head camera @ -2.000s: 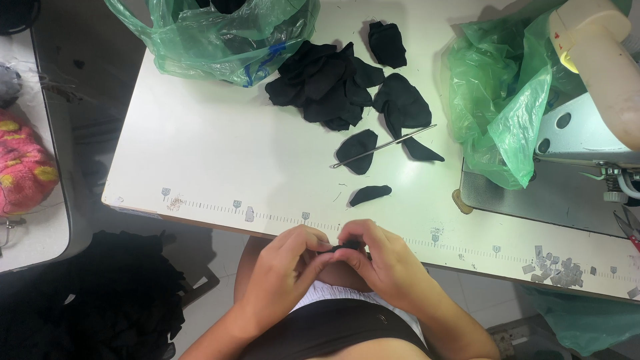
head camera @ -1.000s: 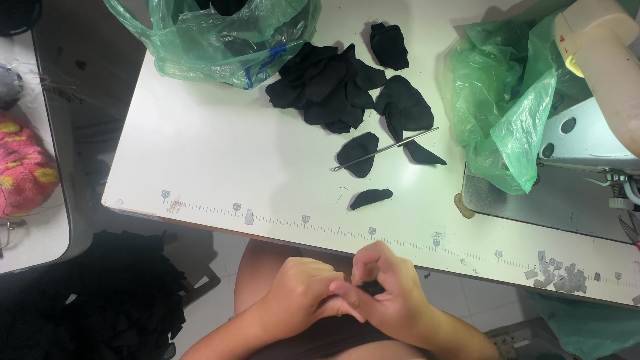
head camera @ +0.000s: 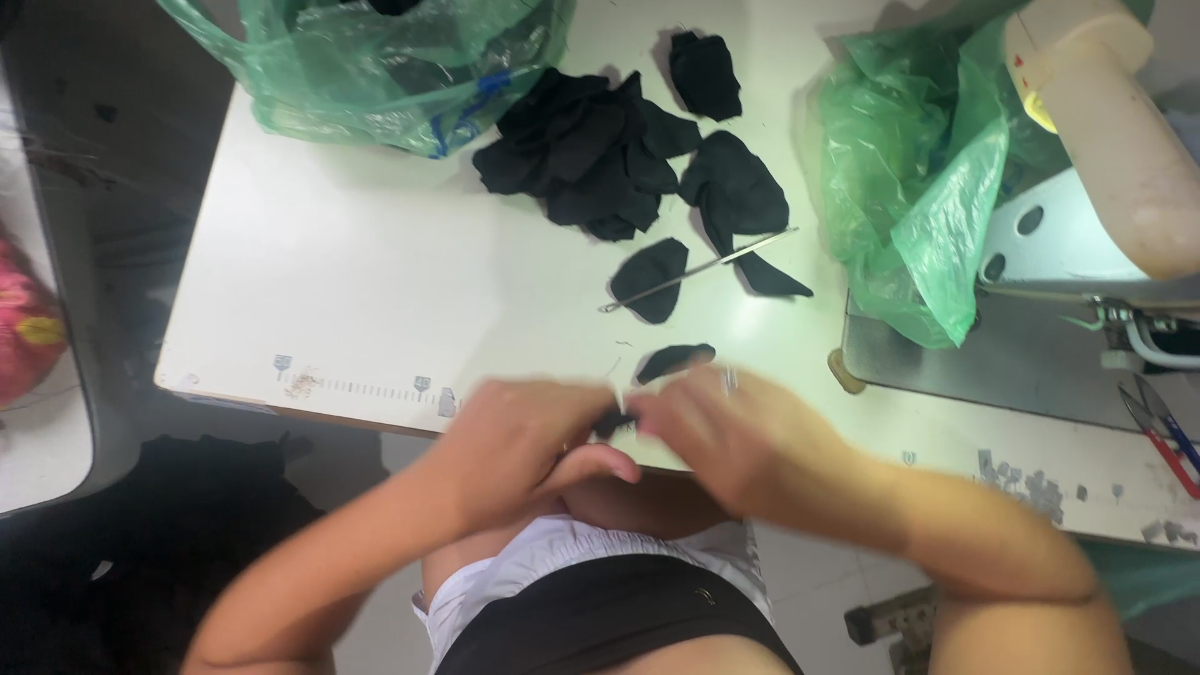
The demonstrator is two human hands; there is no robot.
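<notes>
Both hands are over the near edge of the white sewing table (head camera: 375, 244). My left hand (head camera: 544, 436) grips a small black fabric piece (head camera: 614, 424) that shows between the hands. My right hand (head camera: 727, 431) is blurred, its fingers beside that piece; whether they hold it I cannot tell. Just beyond lies a flat black fabric piece (head camera: 675, 361). Farther back, a long thin metal tool (head camera: 698, 270) with an eye-like end lies across another black piece (head camera: 652, 281). Behind it are further black cut pieces (head camera: 736, 183) and a heaped pile of them (head camera: 586, 150).
A green plastic bag (head camera: 375, 84) holding black material stands at the back left, and a second green bag (head camera: 900, 169) lies beside the sewing machine (head camera: 1106, 131). Red-handled snips (head camera: 1158, 431) rest at the right. Dark cloth (head camera: 141, 544) lies on the floor at the left.
Both hands have moved from over the lap forward to the table's edge. The small black piece, largely hidden in the hands before, now shows between them. The items on the table have not moved.
</notes>
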